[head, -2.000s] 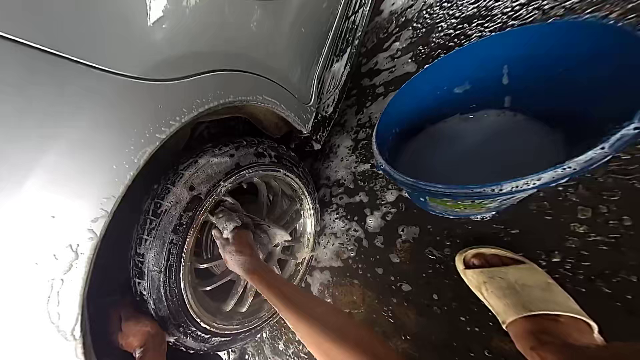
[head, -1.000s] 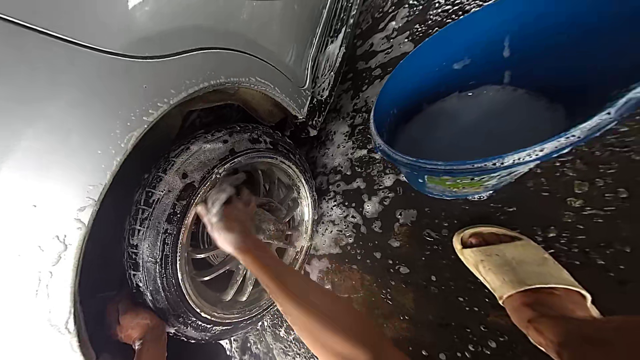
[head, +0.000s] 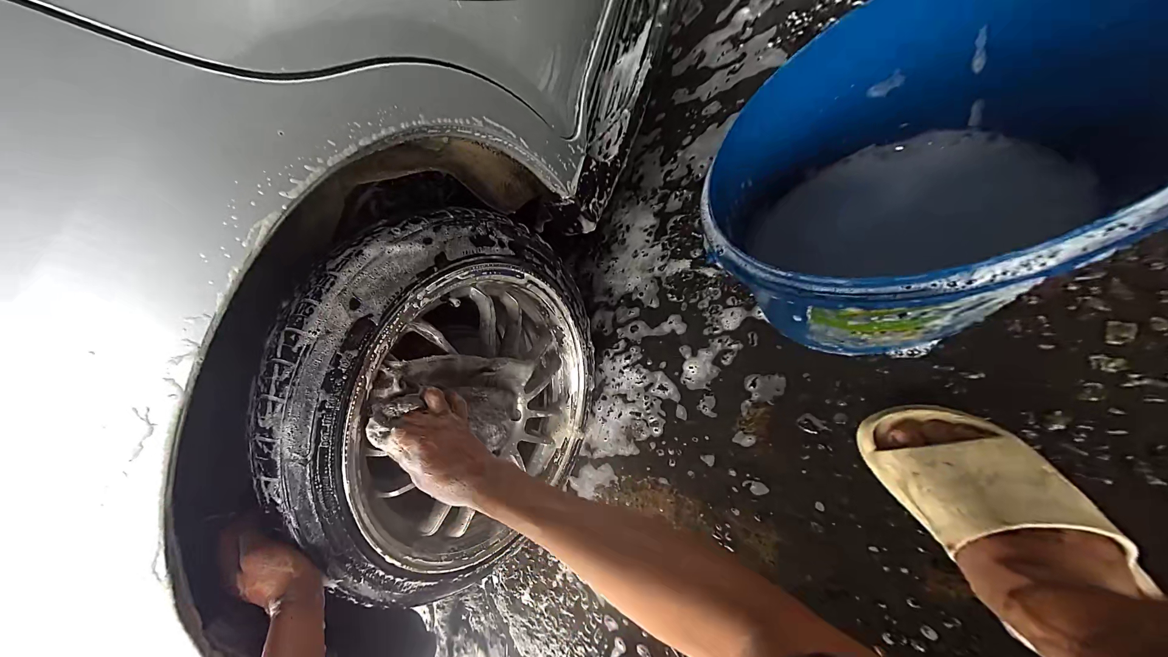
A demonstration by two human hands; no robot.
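Note:
A soapy grey cloth (head: pixel 470 383) lies against the spokes of a car wheel's alloy rim (head: pixel 578 401), and my right hand (head: pixel 438 447) is closed on it at the rim's left part. Suds cover much of the black tire (head: pixel 310 411). My left hand (head: pixel 272 568) is at the tire's lower left edge, inside the dark wheel arch; its fingers are partly in shadow, and what they touch cannot be made out.
The silver car body (head: pixel 164 182) surrounds the wheel arch. At the upper right is a blue plastic tub (head: pixel 785 155) holding cloudy soapy water. Foam spots the wet dark ground (head: pixel 803 511). My foot in a cream slipper (head: pixel 976 474) stands at the lower right.
My right hand has kept moving over the rim with the cloth, which was bunched and blurred a second ago and now spreads across the spokes. My left hand has stayed by the tire.

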